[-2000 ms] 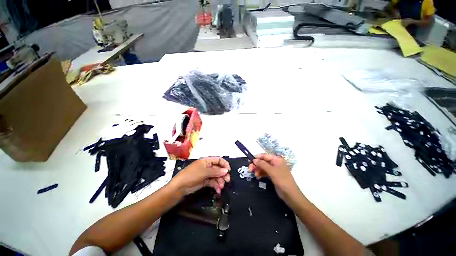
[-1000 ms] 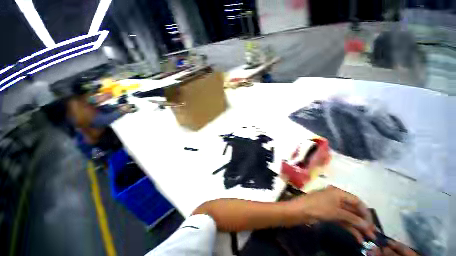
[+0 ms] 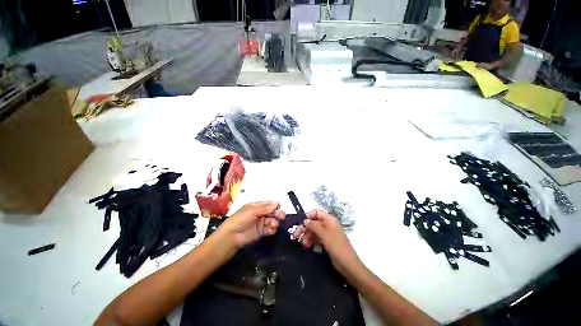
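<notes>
My right hand [image 3: 323,233] holds a short black strap tab [image 3: 295,202] by its near end, above the far part of the black mat [image 3: 318,286]. My left hand [image 3: 253,223] is just left of it with fingers bent and fingertips together; whether a tiny piece is between them cannot be told. Small silver-white metal pieces [image 3: 293,232] show beside my right fingers. A hammer [image 3: 268,294] lies on the mat. The red and yellow tape dispenser [image 3: 221,186] stands beyond the mat.
Loose black straps [image 3: 148,223] lie left. Strap tabs with pale dots form two heaps [image 3: 446,226], [image 3: 506,191] at right. A small hardware bag [image 3: 334,205], a large plastic bag [image 3: 248,134], and a cardboard box [image 3: 41,153] are on the table. A person [image 3: 490,38] stands far right.
The view swung left one second ago and is now back over the mat. My hands, close together and blurred then, are now slightly apart. The strap tab stays in my right hand.
</notes>
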